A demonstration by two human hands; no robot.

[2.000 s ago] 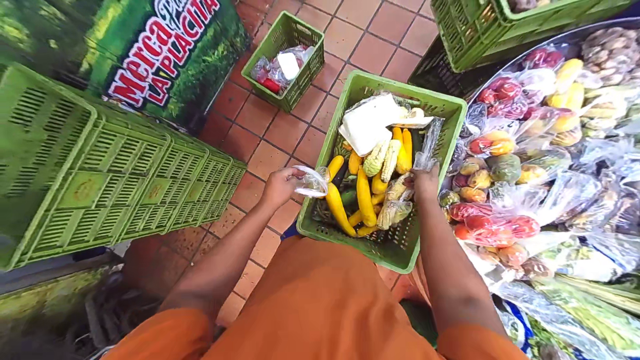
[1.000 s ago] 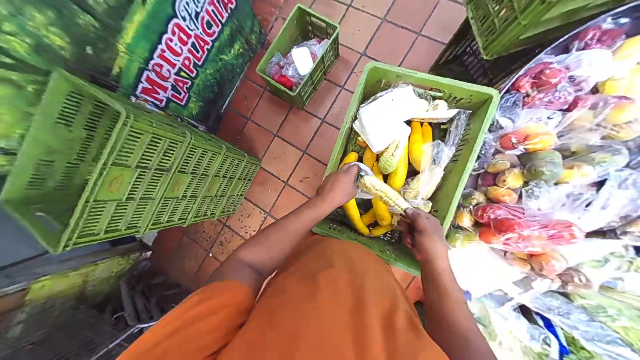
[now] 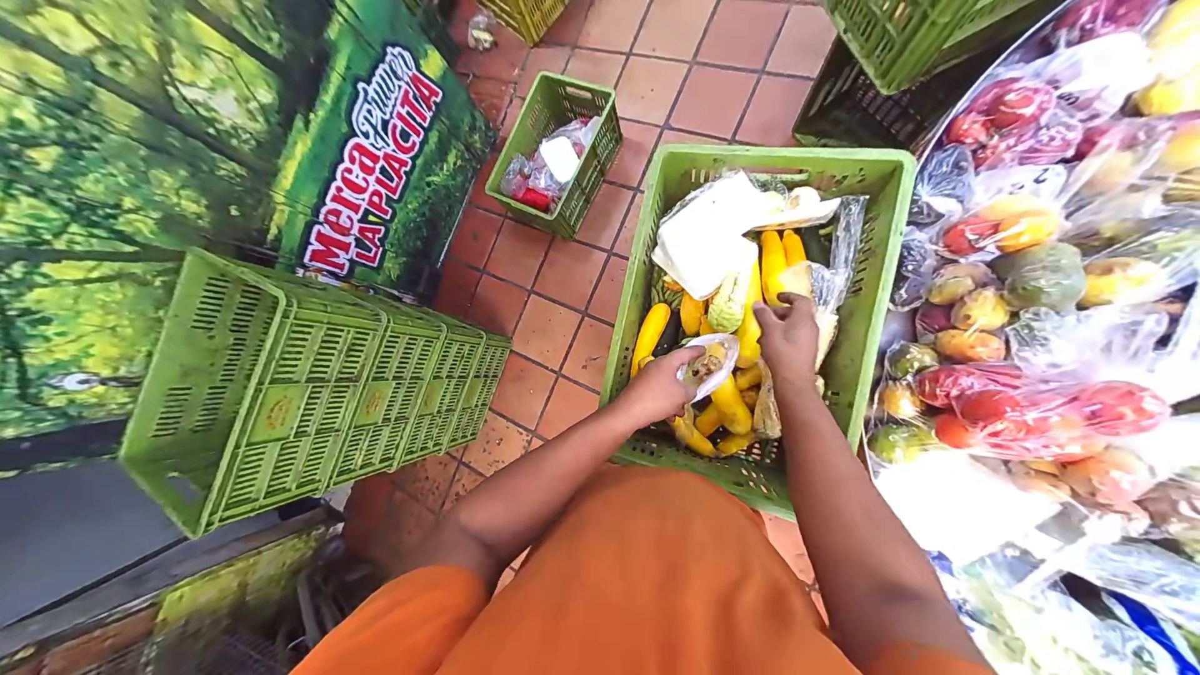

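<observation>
A green plastic crate point(image 3: 867, 328) in front of me holds several yellow squash point(image 3: 729, 405), ears of corn, clear bags and a white sheet or tray point(image 3: 708, 234). My left hand point(image 3: 664, 382) grips the rim of a clear plastic bag point(image 3: 710, 366) over the crate's near left part; what lies at the bag's mouth is too small to name. My right hand point(image 3: 789, 342) is over the crate's middle right, fingers bent toward the yellow squash and beside a clear plastic wrap point(image 3: 830, 281). Whether its fingertips hold anything cannot be told.
A small green crate point(image 3: 605, 155) with bagged items stands on the tiled floor beyond. Stacked green crates point(image 3: 319, 394) lie at left, before a printed banner point(image 3: 375, 159). Bagged produce point(image 3: 994, 403) fills the right side, and more green crates point(image 3: 905, 37) are at top right.
My right hand has moved away from my left and up over the crate's contents. The ear of corn between my hands a second ago is no longer there. The view has shifted.
</observation>
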